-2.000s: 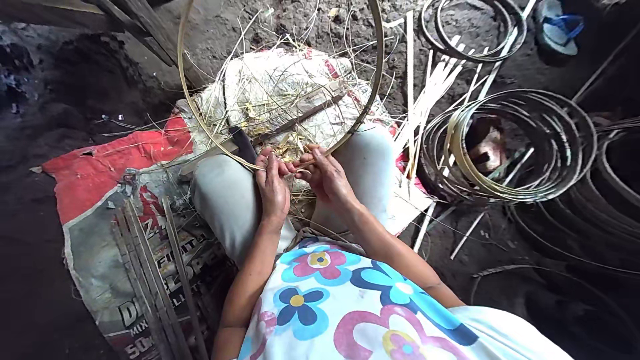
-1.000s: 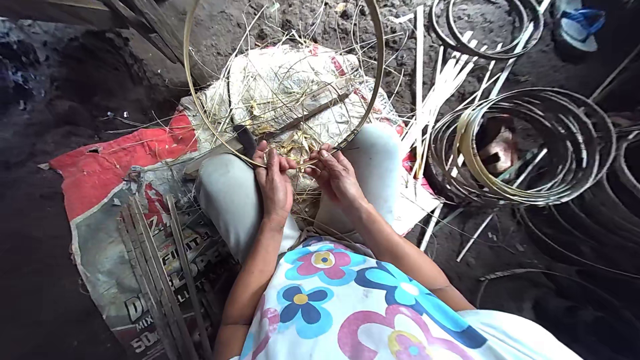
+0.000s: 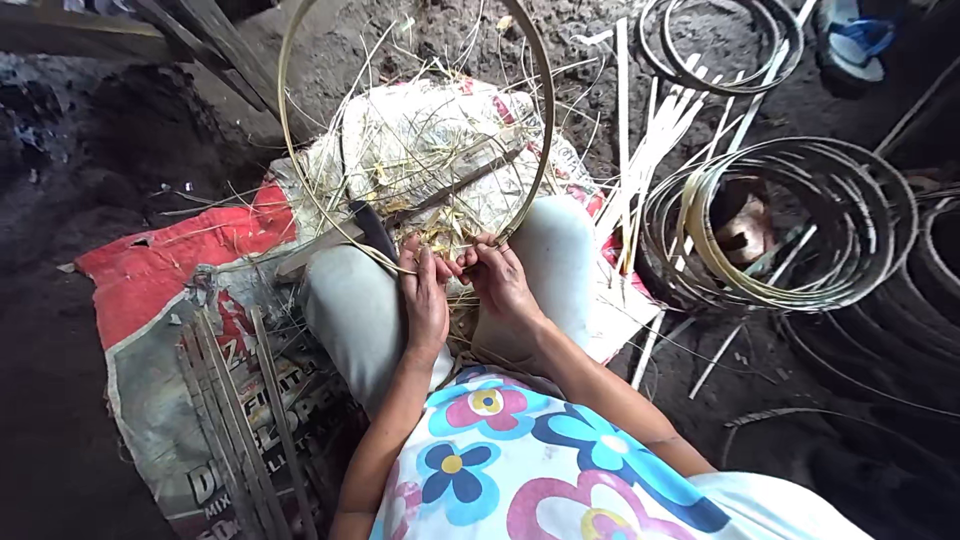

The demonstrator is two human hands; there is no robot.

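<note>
Between my knees, my left hand (image 3: 425, 296) and my right hand (image 3: 502, 279) pinch the near side of a thin hoop (image 3: 546, 97) of bent cane or bamboo, which stands up away from me. The fingertips of both hands almost meet, with a thin strip end between them that is too small to make out. Beyond the hands, thin strips and shavings (image 3: 442, 229) lie on a pale woven sack (image 3: 405, 120). A long flat blade or slat (image 3: 469, 178) lies across it, and a dark handle-like piece (image 3: 371, 231) rests by my left knee.
On the right are a stack of hoops (image 3: 817, 300), smaller hoops (image 3: 660, 45), pale split strips (image 3: 660, 135) and a sandal (image 3: 855, 52). Several slats (image 3: 225, 397) lie on a printed sack (image 3: 150, 375) at the left. Wooden beams (image 3: 217, 52) stand at the upper left.
</note>
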